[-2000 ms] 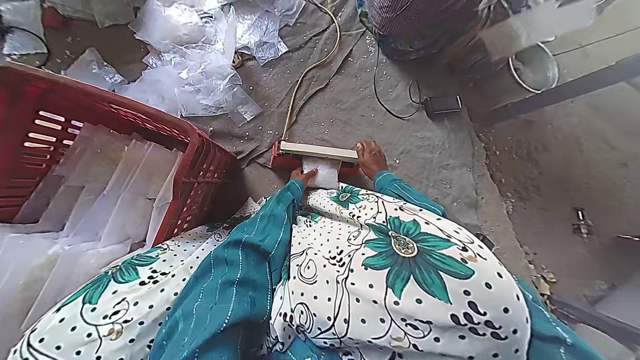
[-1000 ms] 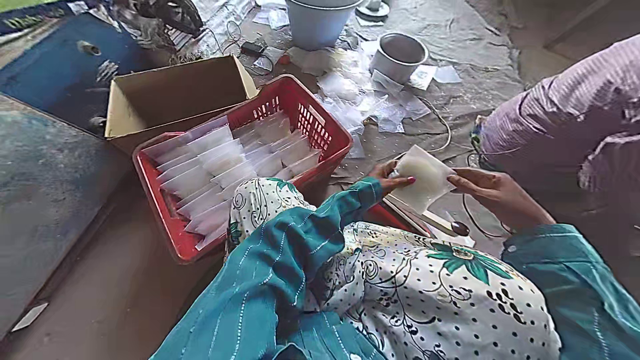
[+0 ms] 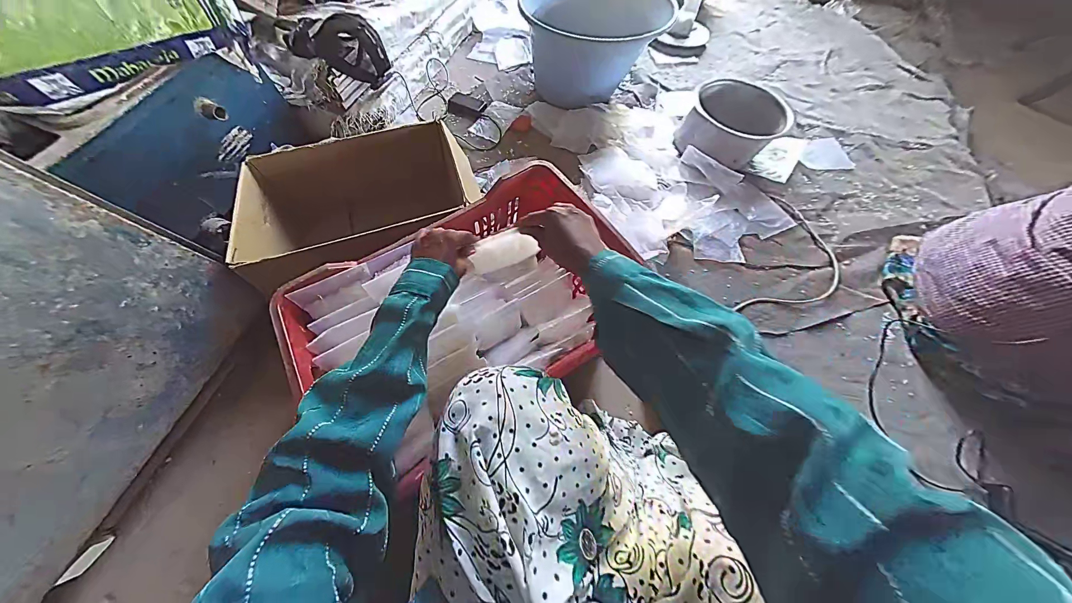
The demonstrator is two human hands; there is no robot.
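Both my hands are over the far part of a red plastic crate (image 3: 289, 347), which holds rows of clear plastic packets (image 3: 339, 328) with whitish contents. Between them is one filled plastic packet (image 3: 504, 251). My left hand (image 3: 445, 248) grips its left side and my right hand (image 3: 563, 234) pinches its upper right corner. The packet stands among the others near the crate's far wall. My fingertips are partly hidden by the backs of my hands.
Behind the crate stands an open cardboard box (image 3: 352, 188). Farther off are a blue-grey bucket (image 3: 596, 54), a metal pot (image 3: 737, 126) and scattered plastic bags (image 3: 645, 180). A cable (image 3: 825, 276) lies on the ground sheet. Another person's clothed leg (image 3: 1005, 293) is at right.
My hands were at the sealing device two seconds ago, then held a filled packet up beside the crate. Now they have moved left with a packet into the crate. The view has swung left.
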